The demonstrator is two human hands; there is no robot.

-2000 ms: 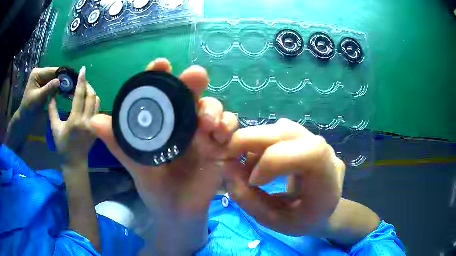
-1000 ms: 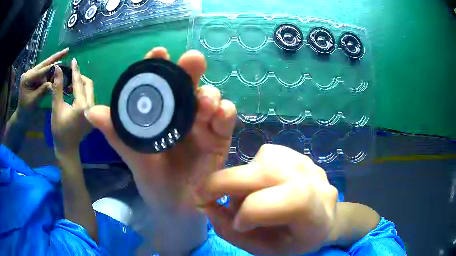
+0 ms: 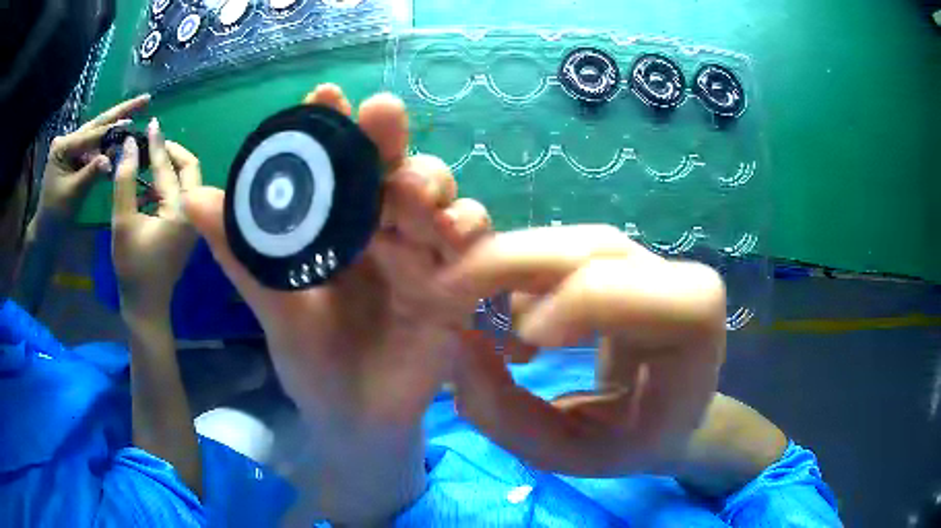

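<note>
My left hand holds a round black speaker driver unit upright near the camera. Its pale grey ring and round centre face me, with several tiny white marks near the lower rim. My right hand is blurred, its fingers curled beside my left palm; whether they hold anything cannot be told. Behind them lies a clear blister tray with round pockets. Three black units sit in its top row at the right, glossy faces up. My hands hide part of the tray.
Another person's hands handle a black disc at the left. A filled blister tray with pale-centred discs lies at the upper left on the green bench. The bench's front edge and a floor with a yellow line show beyond the clear tray.
My left hand and the unit have moved up and slightly left, and the unit is turned a little. My right hand moved down, then back up and right. The other person's fingers have shifted.
</note>
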